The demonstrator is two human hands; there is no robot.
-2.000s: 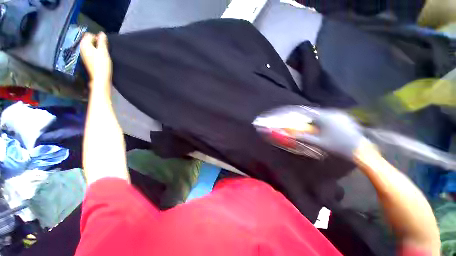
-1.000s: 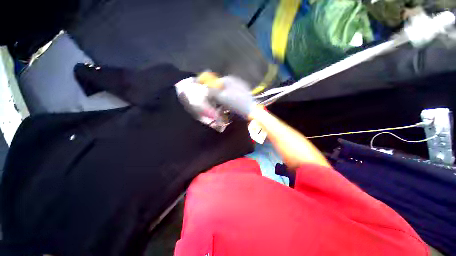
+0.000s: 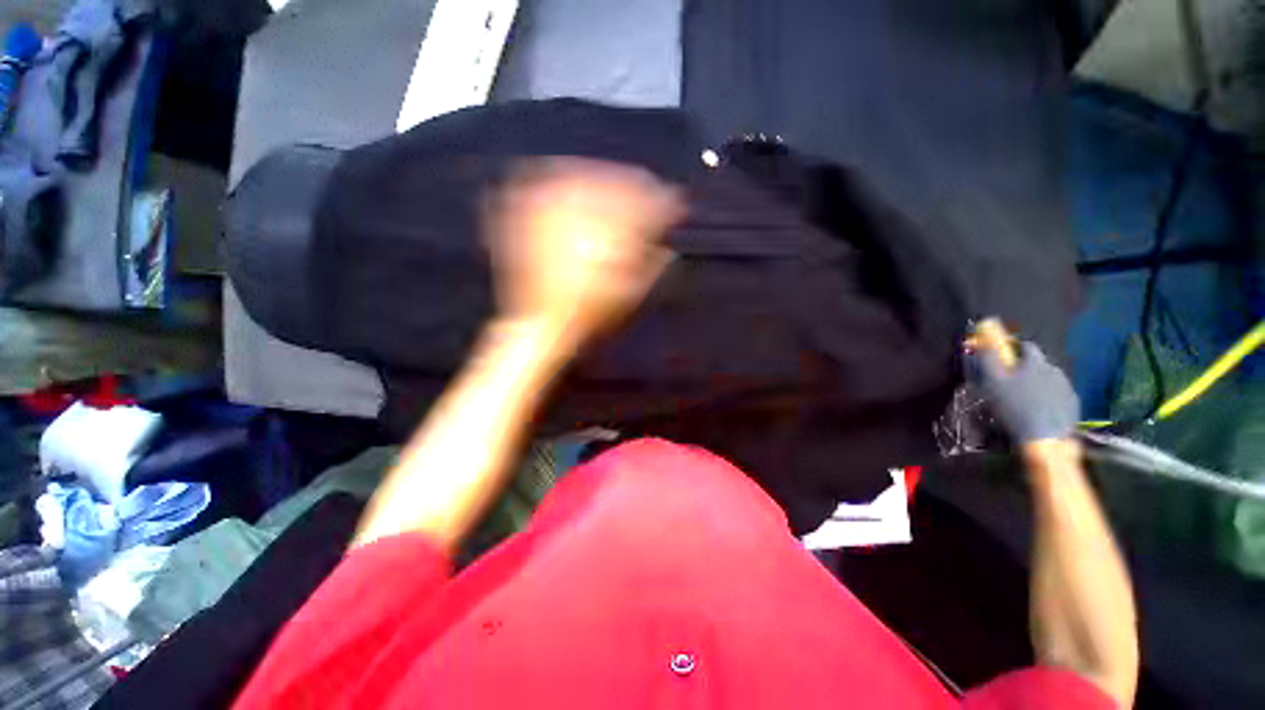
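Note:
A black jacket (image 3: pixel 458 264) lies drawn over a dark grey padded board, whose rounded end (image 3: pixel 278 250) shows at the left. A pale button and a row of small shiny buttons show near the garment's far edge. My left hand (image 3: pixel 583 243) is bare and blurred, over the middle of the jacket; whether it touches or grips the cloth cannot be told. My right hand (image 3: pixel 1027 391), in a grey glove, is around the tan handle of the steam iron (image 3: pixel 967 420) at the jacket's right end. The iron's body is dim and partly hidden.
The grey padded table (image 3: pixel 312 90) has a white perforated bar (image 3: pixel 461 63) at its far side. A whitish steam hose (image 3: pixel 1179 462) and a yellow hose (image 3: pixel 1214 375) run right. A white paper or tag (image 3: pixel 867 520) lies at the near edge. Blue-white plastic (image 3: pixel 125 520) lies left.
The view swung right and back. The jacket now sits on the rounded board. My left hand, out of view one second ago, is over the cloth; the iron is at the right end.

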